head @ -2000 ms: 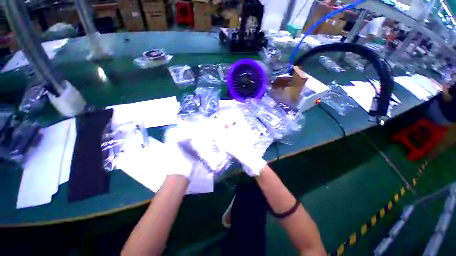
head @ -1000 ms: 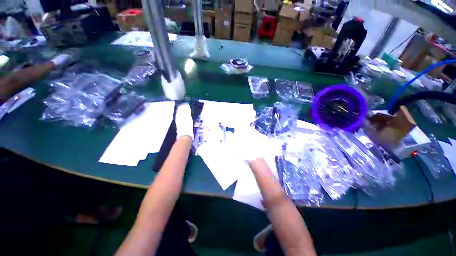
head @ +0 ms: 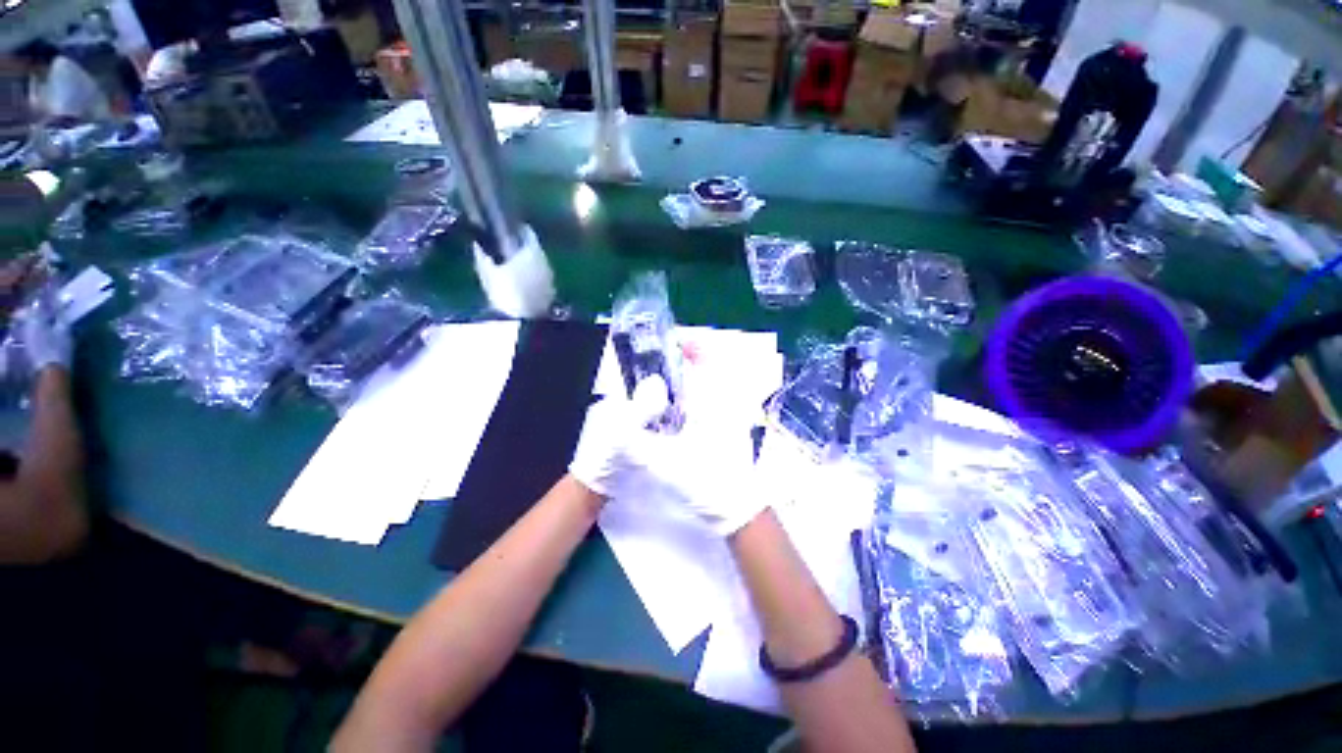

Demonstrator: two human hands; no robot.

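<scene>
My left hand (head: 615,444), in a white glove, holds a small clear bag with a dark narrow part (head: 645,350) upright over the white papers. My right hand (head: 718,474), also gloved in white, is just right of it and low over the papers. Its fingers blend into the bright white behind, so its grip cannot be told. A black sheet (head: 523,434) lies left of my hands. White paper sheets (head: 662,566) lie under them.
Clear bagged parts (head: 1016,559) lie at right, more (head: 243,302) at left. A purple-rimmed round item (head: 1089,361) and an open cardboard box (head: 1251,419) stand at right. A metal post (head: 471,162) rises behind. Another person's gloved hand (head: 47,336) is far left.
My left hand has moved from the black sheet to in front of me and now holds the small bagged part. My right hand has come close beside it. The camera view has shifted slightly.
</scene>
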